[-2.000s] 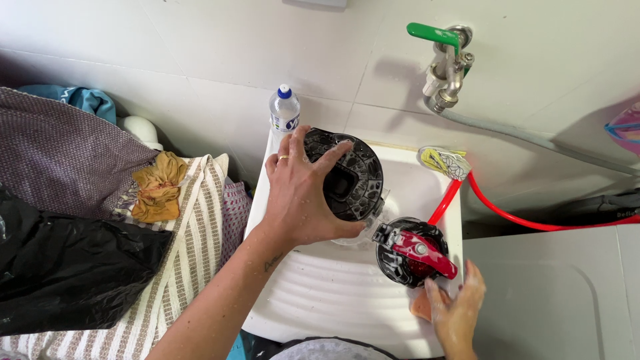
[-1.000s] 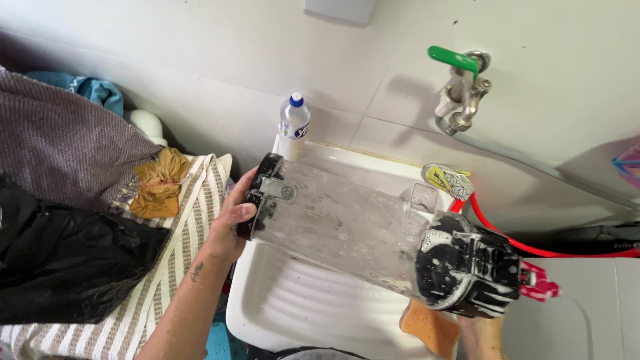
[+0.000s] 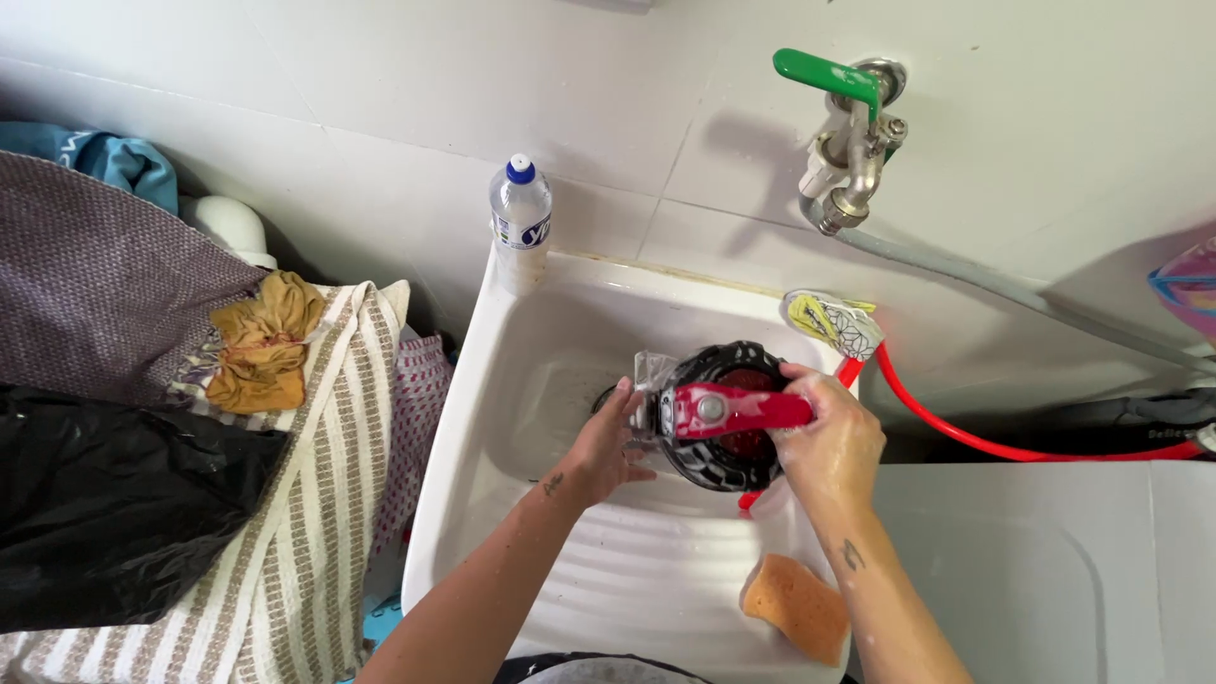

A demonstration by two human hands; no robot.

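Observation:
Over the basin of a white laundry sink (image 3: 446, 465), a wet clear plastic container with black ends and a red lever (image 3: 741, 409) is held upright, its red-levered end facing me. My right hand (image 3: 831, 432) grips the black rim at the right, beside the lever's tip. My left hand (image 3: 608, 442) is at the left side of the container, thumb and fingers around its clear part; its exact contact is partly hidden. Suds cling to the black and red parts. An orange sponge (image 3: 796, 608) lies on the sink's ribbed slope, near my right forearm.
A detergent bottle (image 3: 522, 223) stands at the back left corner, a yellow and white cloth (image 3: 831, 321) at the back right. A red hose (image 3: 988, 446) enters the basin. A green-handled tap (image 3: 855, 133) is on the wall. Striped fabric (image 3: 275, 532) lies left.
The container has turned from lying sideways across the sink to upright over the basin, red lever facing me. My right hand has moved from beneath its black end to the rim.

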